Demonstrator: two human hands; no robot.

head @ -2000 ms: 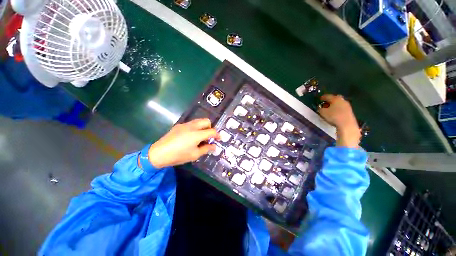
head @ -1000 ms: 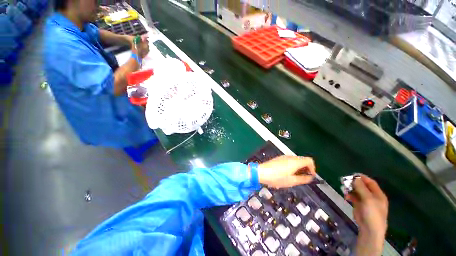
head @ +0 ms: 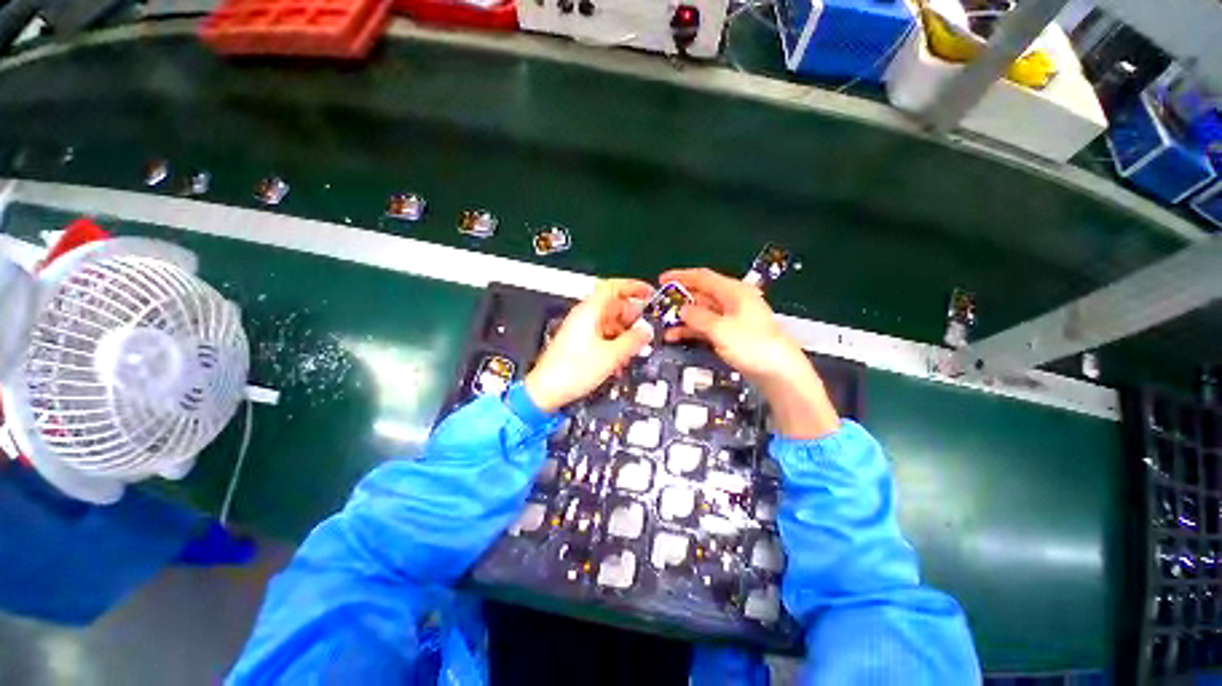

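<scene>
A small electronic unit (head: 667,306), black-edged with gold and white details, is held over the upper part of the black carrier tray (head: 590,606). My left hand (head: 590,342) grips it from the left and my right hand (head: 737,328) from the right, fingertips close together. Pale tray parts (head: 634,473) lie in rows in the clear insert with strong glare. Another unit (head: 495,374) sits in the tray's left-hand pocket. A further unit behind my left hand is mostly hidden. A longer unit with a pale end (head: 772,263) lies on the belt just beyond my right hand.
Several units (head: 477,223) are spaced along the green conveyor (head: 603,148) beyond the pale rail (head: 335,241). Another longer unit (head: 961,315) lies on the belt at right. A white fan (head: 134,362) stands at left, a second black pocket tray (head: 1179,509) at far right. A metal bar (head: 1099,302) crosses at right.
The view has swung right and down. My hands, apart over the rail and belt a second ago, have come together over the tray's upper part, around one unit.
</scene>
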